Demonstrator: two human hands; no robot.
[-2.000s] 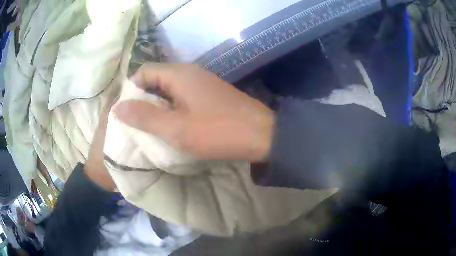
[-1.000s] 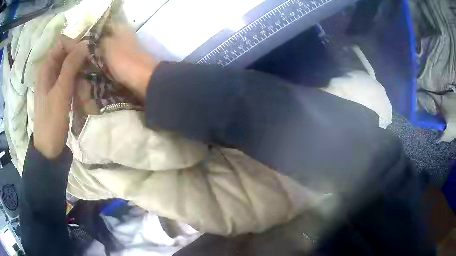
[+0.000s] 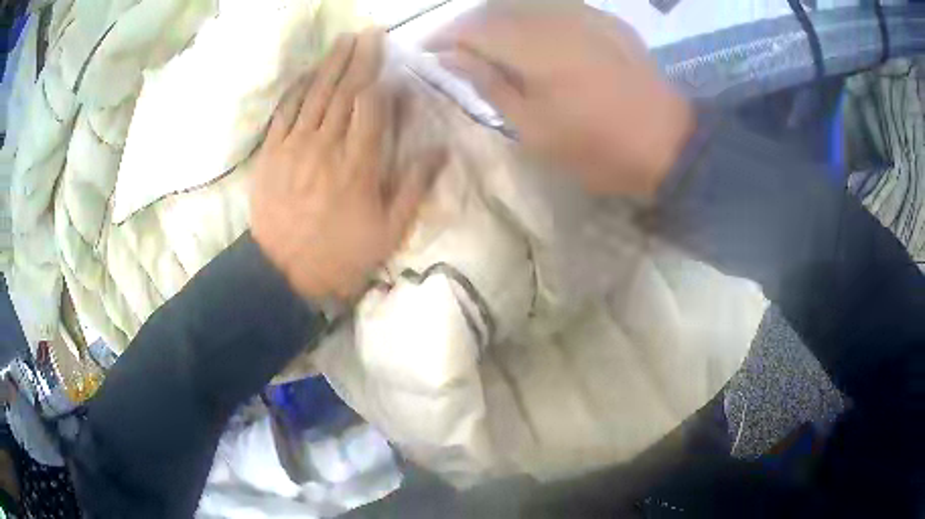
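The cream quilted jacket lies across the table and spills over its front edge toward my lap. Its pale green puffy part fills the left side, with a smooth bright cream panel over it. My left hand lies on the cloth at centre left, palm down with fingers stretched. My right hand is blurred at the upper centre, over the cloth near a short slit-like opening; its grip is unclear. A dark curved zipper line shows below my hands. The needle area is not visible.
The white table top and its grey measuring strip are at the upper right, crossed by dark cables. Folded grey-green cloth is at the far right. White cloth lies below, and speckled floor shows at lower right.
The hands have moved apart and to the right. My left hand now lies flat on the cloth. The checked lining and zipper teeth are covered or turned, and the jacket has spread to the right.
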